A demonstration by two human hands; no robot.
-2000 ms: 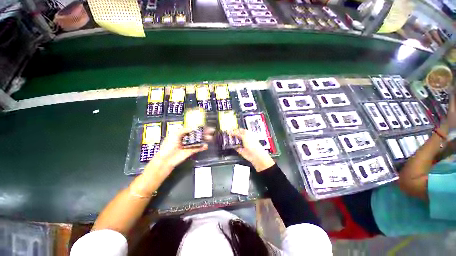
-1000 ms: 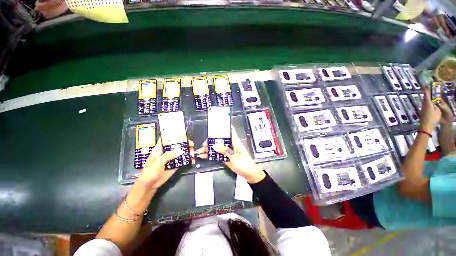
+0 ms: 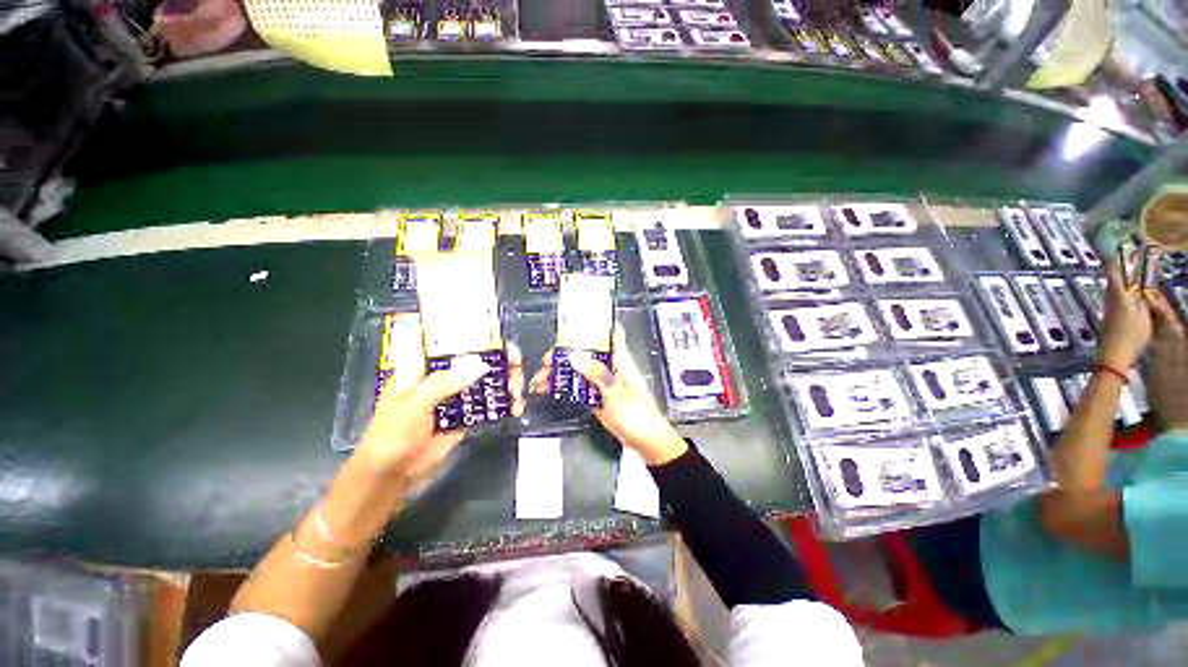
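Observation:
My left hand [image 3: 424, 404] holds a feature phone [image 3: 465, 332] face up, its screen pale and its dark keypad under my thumb. My right hand [image 3: 619, 397] holds a second face-up phone [image 3: 584, 319] with a pale screen. Both are held above the clear blister tray [image 3: 349, 391]. In the tray's back row lie several yellow-framed phones [image 3: 543, 248] face up and one white phone [image 3: 662, 254] face down. In the front row a yellow-framed phone [image 3: 386, 345] is partly hidden by my left hand, and a face-down phone [image 3: 688, 349] lies at the right.
A thin red stick [image 3: 719, 349] lies at the tray's right end. Two white slips [image 3: 539, 478] lie near the bench edge. A full tray of face-down phones [image 3: 810, 502] is to the right. Another worker's arm [image 3: 1094, 404] is at the far right. The green conveyor belt [image 3: 521, 130] runs behind.
The left phone has risen and looks larger, covering more of the tray. The right phone stays held nearly in place. The view has tilted up slightly. The neighbouring worker's hands have shifted.

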